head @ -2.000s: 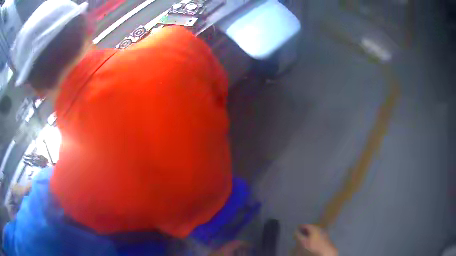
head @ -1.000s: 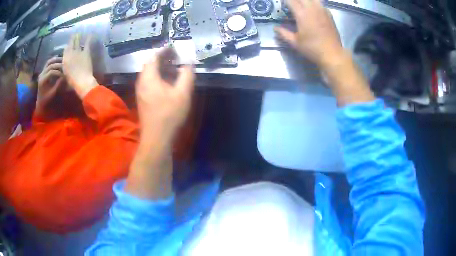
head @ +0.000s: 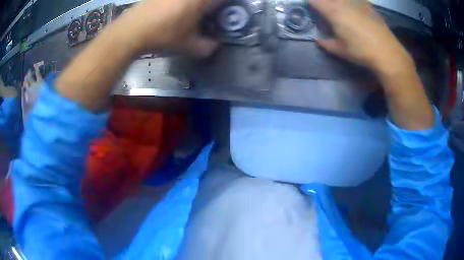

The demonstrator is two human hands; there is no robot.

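A grey metal plate assembly (head: 234, 71) lies in front of me at the top centre, blurred. Two round discs with pale rings sit along its far side, a left disc (head: 235, 19) and a right disc (head: 296, 19). A vertical seam runs between them; I cannot tell if this is one unit or two side by side. My left hand (head: 175, 25) grips at the left disc's side, thumb toward me, fingers partly cut off by the top edge. My right hand (head: 358, 38) grips beside the right disc, its fingers also partly hidden.
Another two-disc unit (head: 85, 25) stands further left on the bench. A metal strip with small holes (head: 152, 73) lies by the bench edge. A pale blue-white rounded panel (head: 305, 144) is below the edge. A person's orange clothing (head: 132, 157) is at left, and another person's hand (head: 33, 81) beyond.
Both hands have moved up and closed in on the two-disc plate assembly. The several modules seen in the middle of the bench now show differently as the view has shifted.
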